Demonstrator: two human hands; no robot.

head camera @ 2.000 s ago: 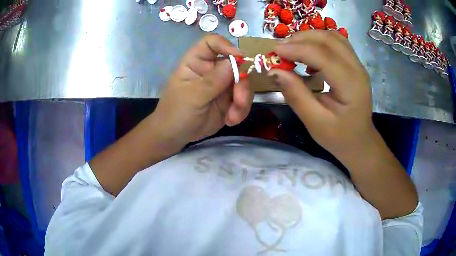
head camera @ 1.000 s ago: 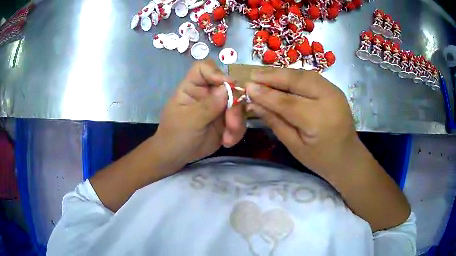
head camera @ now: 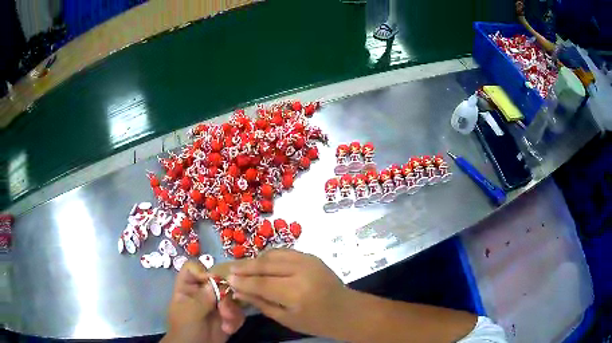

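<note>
My left hand (head camera: 198, 305) holds a white disc base (head camera: 215, 289) on edge between thumb and fingers, near the table's front edge. My right hand (head camera: 285, 288) is beside it, its fingertips pinching a doll figure at the base's inner face. Red bits of the figure (head camera: 224, 287) show between the hands; the rest is hidden by my right fingers. A large tangled heap of red-haired doll figures (head camera: 245, 161) lies beyond the hands. Loose white bases (head camera: 156, 259) lie to its left. Finished figurines (head camera: 386, 185) stand upright in two rows at right.
A blue pen-like tool (head camera: 478, 177), a black flat item (head camera: 503, 151), a small white bottle (head camera: 464, 115) and a yellow item (head camera: 503, 102) lie at right. A blue parts bin (head camera: 508, 68) holds red-and-white pieces. A hand or arm (head camera: 537, 32) shows beyond it.
The view has swung up and right, bringing in the whole heap, tools, bin and floor. The hands now appear lower left. Earlier the doll's head showed between them; now it is covered by my right fingers.
</note>
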